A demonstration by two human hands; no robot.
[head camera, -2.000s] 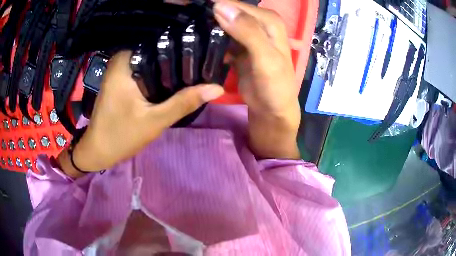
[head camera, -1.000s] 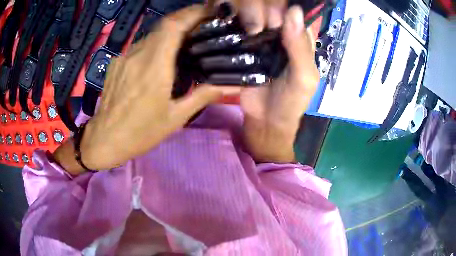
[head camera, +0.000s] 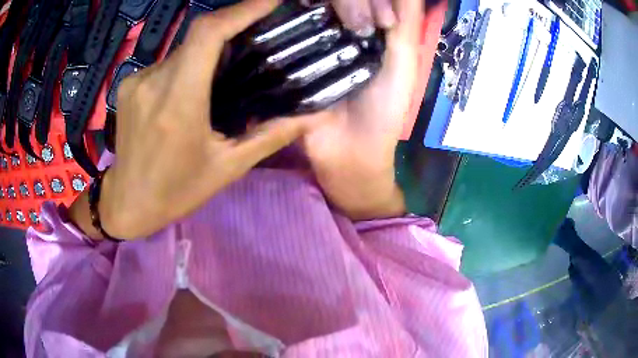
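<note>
Several black smartwatches (head camera: pixel 301 63) are held side by side as a stack between my hands, at the top centre. Their long edges shine with white highlights. My left hand (head camera: pixel 175 133) grips the stack from the left, thumb along its lower side. My right hand (head camera: pixel 367 133) is at the stack's right end, blurred, with fingertips bent over its top. Whether the right fingers grip or only touch the watches cannot be told for sure. The straps are mostly hidden or lost in black.
Black watches with long straps lie on a red tray (head camera: pixel 413 105) and at the left. A second red tray (head camera: pixel 31 171) holds small round silvery parts. A clipboard (head camera: pixel 437 133) with pens and a black strap lies right, over a green mat (head camera: pixel 504 217). A person's pink sleeve (head camera: pixel 612 185) shows far right.
The stack has turned in my hands and now slants up to the right, with its shiny edges facing up. It shifted slightly left and up since the last frame.
</note>
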